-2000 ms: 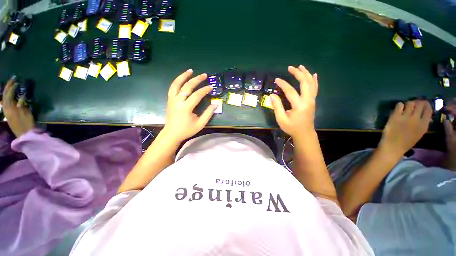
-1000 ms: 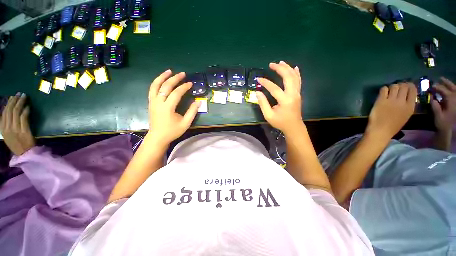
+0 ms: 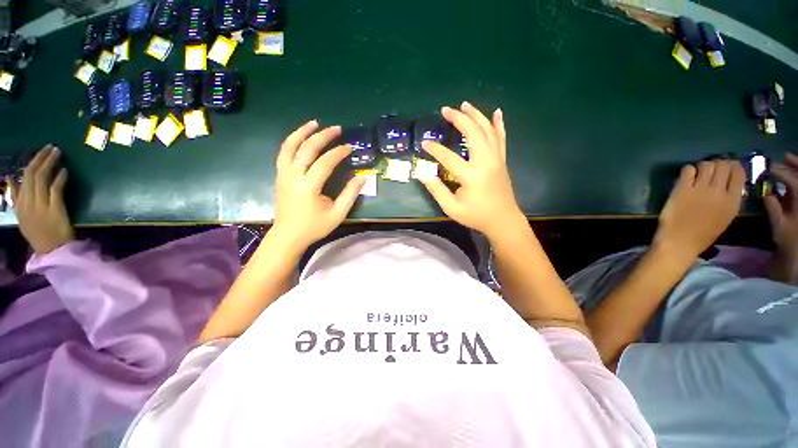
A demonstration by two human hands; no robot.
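Four dark smartwatch modules with lit marks form a short row before me; the second one [image 3: 395,136] is uncovered. Silver-white batteries with yellow edges hang toward me, such as the second battery [image 3: 398,170]. My left hand [image 3: 306,188] has its fingers at the left edge of the leftmost module [image 3: 360,149] and its thumb by that battery. My right hand [image 3: 477,171] has its fingertips around the third module [image 3: 428,134], its thumb at the battery. The right hand largely covers the fourth module.
Two rows of modules [image 3: 182,90] with batteries stand at upper left. Two modules [image 3: 700,35] lie at upper right, another small group [image 3: 764,102] at the right edge. A neighbour's hand [image 3: 44,201] rests at left; another person's hands [image 3: 704,201] hold a bright-faced unit at right.
My right hand has moved left, from the fourth module onto the third, and now covers the fourth. My left hand stays at the leftmost module. The camera view has shifted slightly.
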